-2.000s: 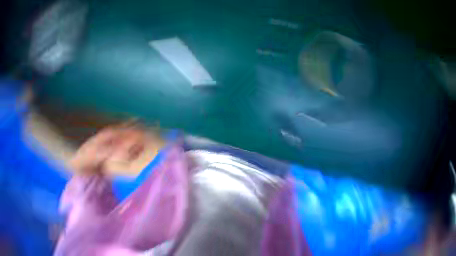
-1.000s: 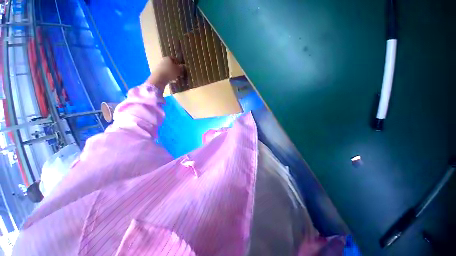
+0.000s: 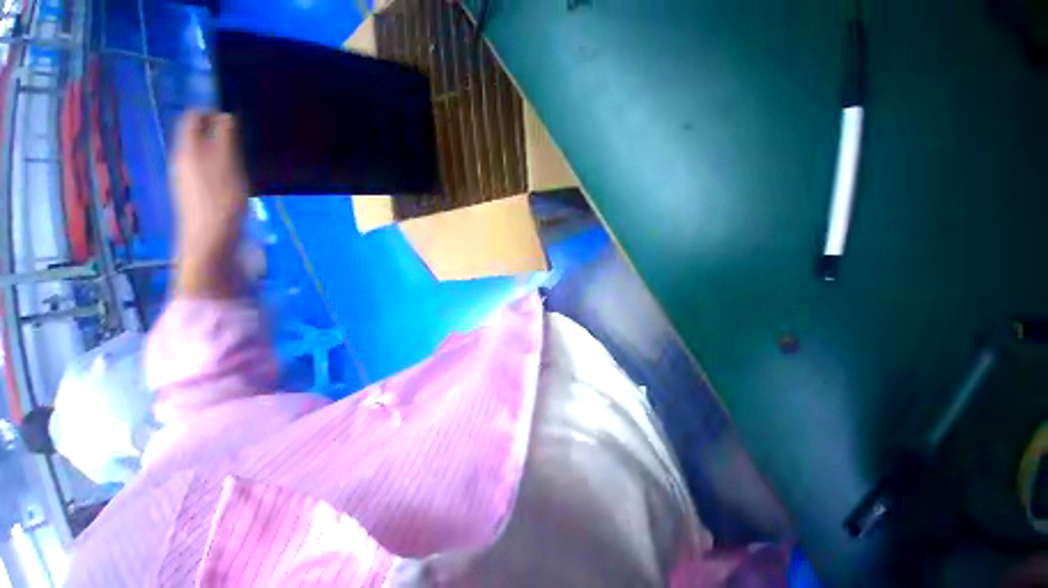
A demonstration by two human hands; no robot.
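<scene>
My left hand [image 3: 209, 184], blurred, grips the left edge of a flat black display unit [image 3: 328, 115] at the upper left. The unit is over the left part of a brown carton with dividers [image 3: 477, 238], which stands below the bench edge. The unit's right edge overlaps the divider slots. Whether its lower part is inside a slot cannot be told. My right hand is not visible; only a bit of pink sleeve shows at the bottom edge.
On the dark green bench mat [image 3: 701, 218] lie a white-barrelled marker pen [image 3: 845, 184], a dark and silver pen-like tool [image 3: 919, 465] and a small reddish speck [image 3: 788, 343]. A yellowish ring edge [image 3: 1034, 477] shows far right. Metal racks [image 3: 52, 276] stand left.
My left hand was in the carton's divider slots with no unit visible. Now it is farther left, holding the black unit. The view has shifted slightly.
</scene>
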